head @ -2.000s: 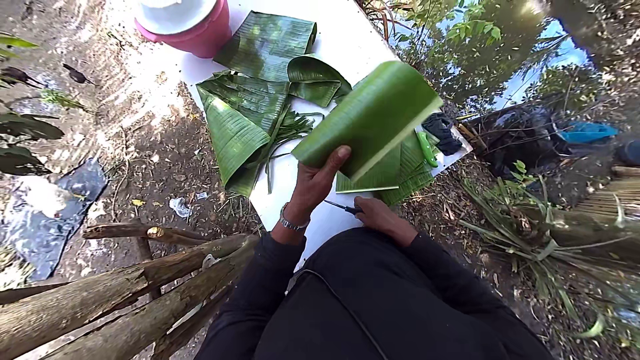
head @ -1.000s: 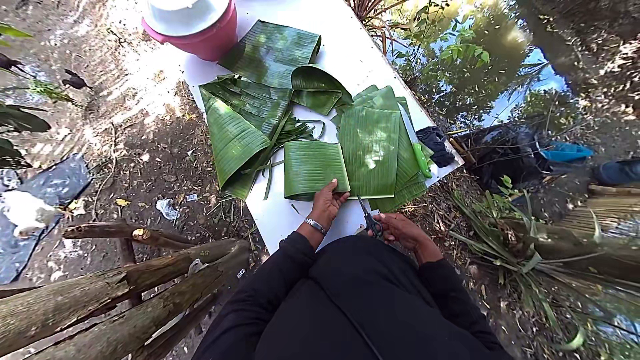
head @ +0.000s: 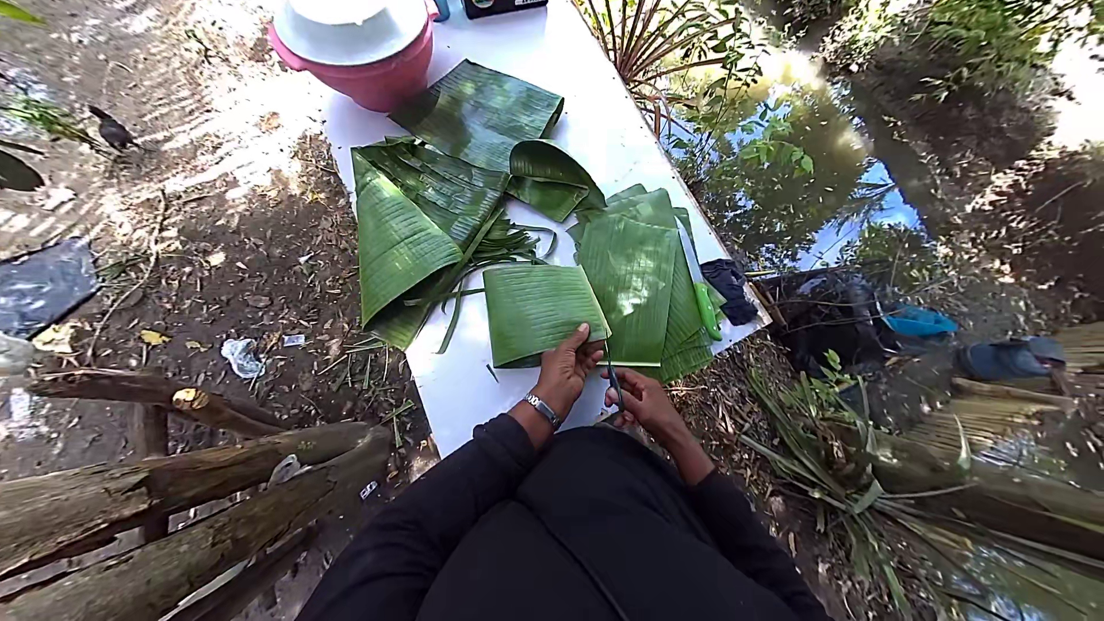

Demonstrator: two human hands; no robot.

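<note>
My left hand point(head: 565, 371) pinches the lower right corner of a folded banana leaf piece point(head: 542, 312) that lies on the white table point(head: 453, 397). Scissors point(head: 613, 379) are in my right hand point(head: 642, 404), their blades pointing up along the leaf's right edge. Cut leaf pieces point(head: 634, 280) lie stacked just right of it, with a green-handled knife point(head: 705, 302) on them. Thin leaf strips point(head: 509, 241) lie above the folded piece. Larger leaves point(head: 401, 237) spread out to the left, and another leaf point(head: 483, 112) lies further up beside a curled one point(head: 556, 177).
A pink tub point(head: 379, 73) with a white basin point(head: 338, 26) in it stands at the table's far left. Dark cloth point(head: 730, 289) lies by the right corner. Wooden poles point(head: 198, 500) run at lower left. Water point(head: 776, 181) and plants lie to the right.
The leaf piece was held raised in my left hand two seconds ago; it now lies on the table, showing the stacked leaves it hid. My right hand has brought the scissors to its edge.
</note>
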